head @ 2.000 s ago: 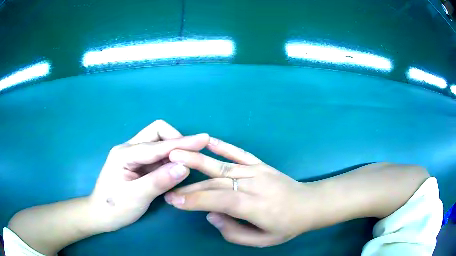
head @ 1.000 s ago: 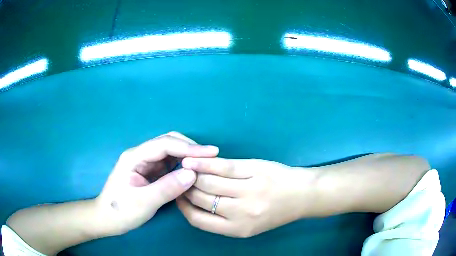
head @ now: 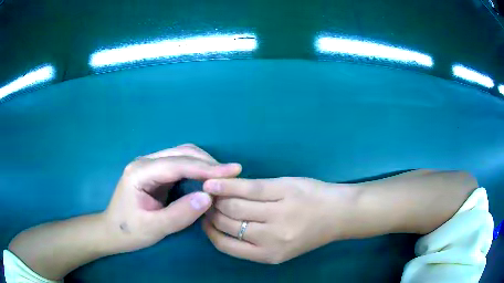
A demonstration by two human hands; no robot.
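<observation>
My left hand is bare and rests at the lower left, its thumb and index finger curved with a gap between them. My right hand is bare, back up, fingers together, and its fingertips touch the left thumb and fingers. A thin silvery ring is on a finger of my right hand. No object shows in either hand. The inside of the right fingers is hidden.
The glossy green table mat lies under both hands, with bright ceiling-light reflections across its far part. White sleeves cover my upper forearms. A small blue thing shows at the right rim.
The right fingers, spread two seconds ago, have closed together and sit lower against the left fingertips. Since one second ago, the left thumb has moved slightly down, widening its gap to the index finger.
</observation>
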